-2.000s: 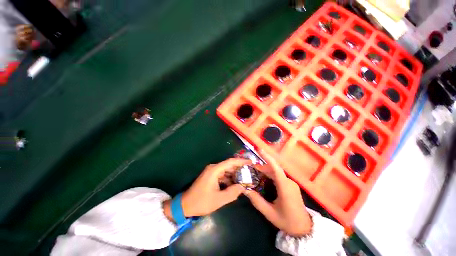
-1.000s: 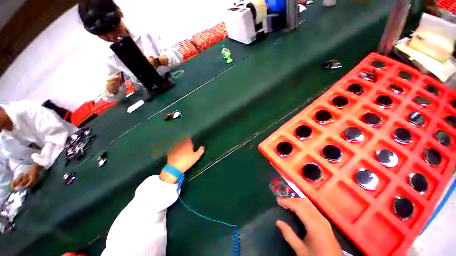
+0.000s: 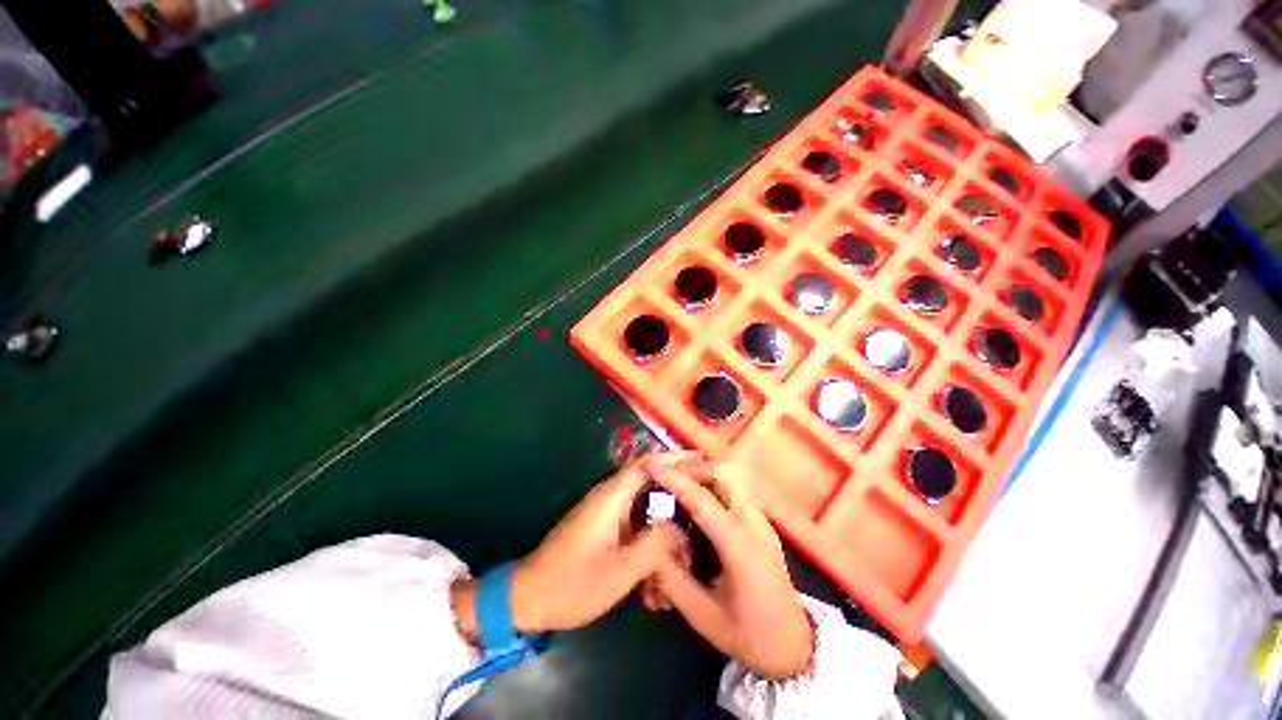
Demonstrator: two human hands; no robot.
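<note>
A small black round module (image 3: 661, 506) with a small white label is held between my two hands, in front of the tray's near left edge. My left hand (image 3: 584, 556), with a blue wrist strap, grips it from the left. My right hand (image 3: 738, 584) grips it from the right. Fingers hide most of the module. The red-orange tray (image 3: 787, 471) holds rows of dark discs in square pockets; two pockets at its near end are bare. A small item with red spots (image 3: 629, 442) lies beside the tray's left edge, just beyond my fingers.
Small silver-black pieces lie on the green mat, one behind the tray (image 3: 745, 100) and others at the left (image 3: 183, 236). A white machine table (image 3: 1040, 563) with black fixtures stands right. Cream pads (image 3: 1033, 63) lie behind the tray. A person's hand shows at top left.
My left hand has come back from over the mat to meet my right hand around a module. The view has turned down, so the people across the bench are mostly out of frame.
</note>
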